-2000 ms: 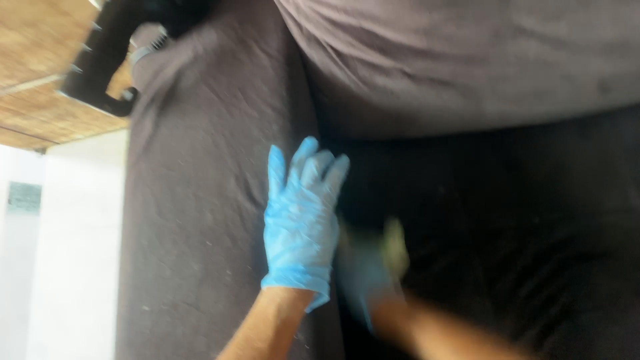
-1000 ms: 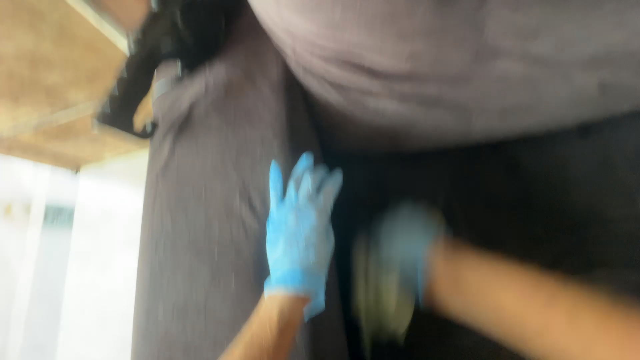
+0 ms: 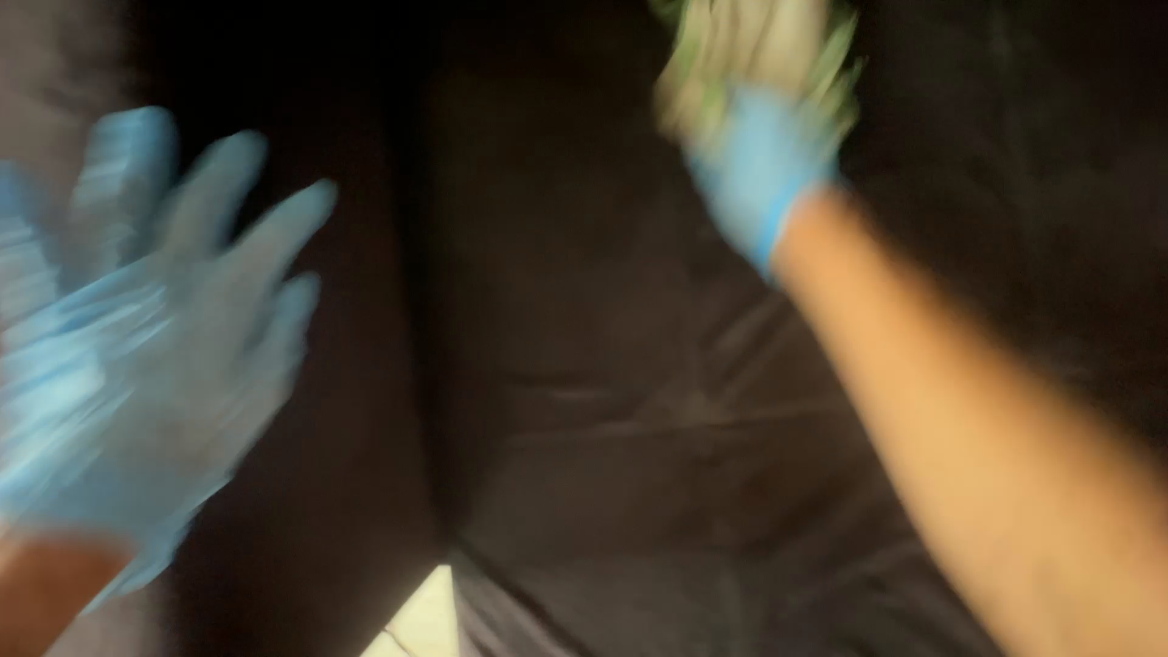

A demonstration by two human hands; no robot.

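My left hand, in a light blue disposable glove, is at the left over the sofa's armrest, fingers spread and holding nothing. Whether its palm touches the fabric I cannot tell. My right hand, gloved the same way, reaches to the top over the dark seat fabric. A pale, green-edged cloth or mitt is at its fingers, which are hidden by it or blurred, so whether it is gripped or worn is unclear.
A dark gap runs between the armrest and the seat. Wrinkles and seams cross the seat fabric. At the bottom, a light tiled floor shows in a small wedge between the sofa parts.
The view has shifted to the seat and floor; the backrest and black object seen earlier are out of view. My right hand, earlier close beside my left, is now farther from it.
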